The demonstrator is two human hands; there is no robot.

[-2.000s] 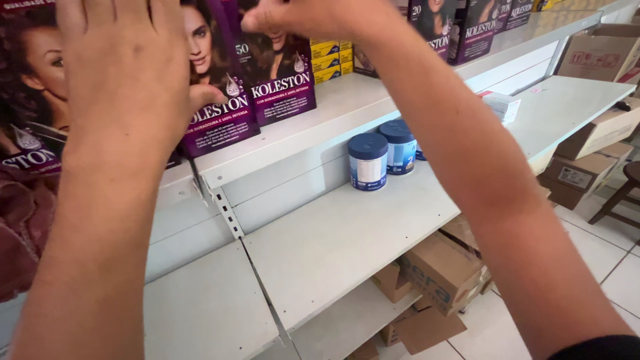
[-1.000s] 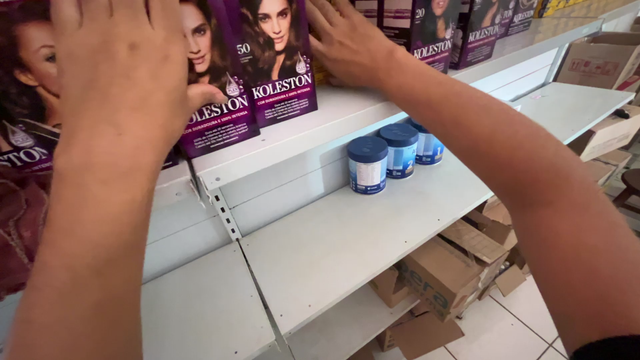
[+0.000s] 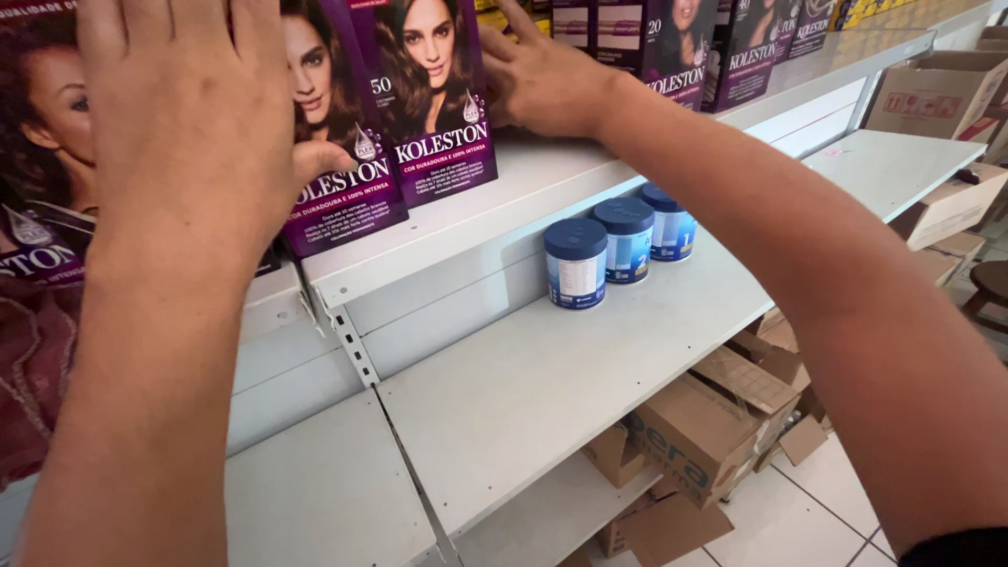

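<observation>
On the upper white metal shelf (image 3: 472, 205) stand purple Koleston hair colour boxes. My left hand (image 3: 189, 134) lies flat against the front of one box (image 3: 346, 193) at the left, fingers up and thumb out to the right. A second box (image 3: 445, 146) stands upright just right of it, marked 50. My right hand (image 3: 543, 87) is at that box's right side, its fingers reaching behind the edge, where the fingertips are partly hidden. Whether it grips anything cannot be seen. More Koleston boxes (image 3: 677, 59) stand farther right.
Several blue-lidded tins (image 3: 576, 264) stand on the lower shelf (image 3: 551, 370). Open cardboard boxes (image 3: 701, 425) lie beneath, near the white tiled floor. More cartons (image 3: 933, 94) and a dark stool (image 3: 992, 279) are at the right. Yellow boxes (image 3: 866, 12) line the far upper shelf.
My right hand has moved from the top of the box marked 50 to its right side. My left hand has stayed against the left box.
</observation>
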